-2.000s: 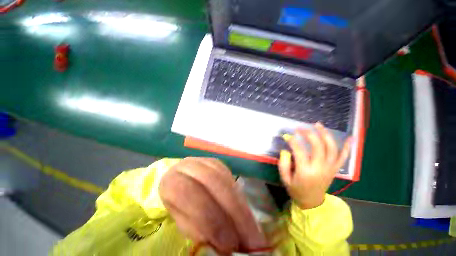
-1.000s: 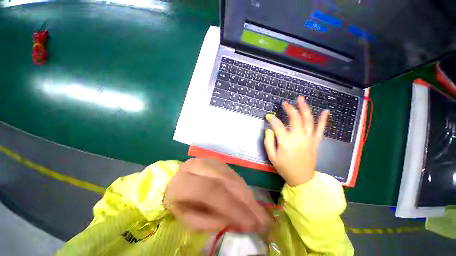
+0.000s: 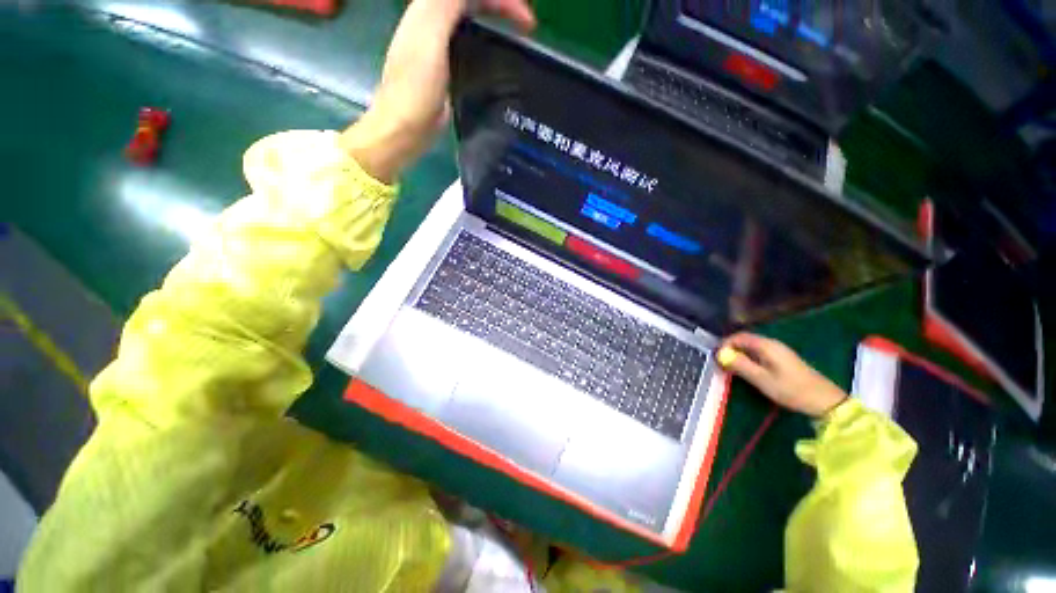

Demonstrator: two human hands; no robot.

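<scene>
The open laptop (image 3: 527, 382) lies on a white sheet and an orange-red pad (image 3: 463, 446). Its screen (image 3: 625, 191) shows Chinese text, blue buttons, and a green and a red button. My left hand (image 3: 423, 70) is at the lid's upper left corner; its fingers are partly hidden behind the lid. My right hand (image 3: 778, 368), with a yellow finger tip cover, is at the laptop's right edge near the hinge, fingers together. The red test lead (image 3: 741, 458) runs from beside this hand down to my lap. Whether the fingers pinch its plug cannot be told.
Another open laptop (image 3: 735, 110) stands behind. Dark closed laptops lie at the right (image 3: 938, 463) and further right (image 3: 990, 307) on white sheets and red pads. A coiled red item (image 3: 148, 136) lies at left on the green bench (image 3: 87, 99).
My left hand has risen from my lap to the lid's upper left corner. My right hand has left the keyboard for the laptop's right edge. The view has shifted, showing a laptop behind.
</scene>
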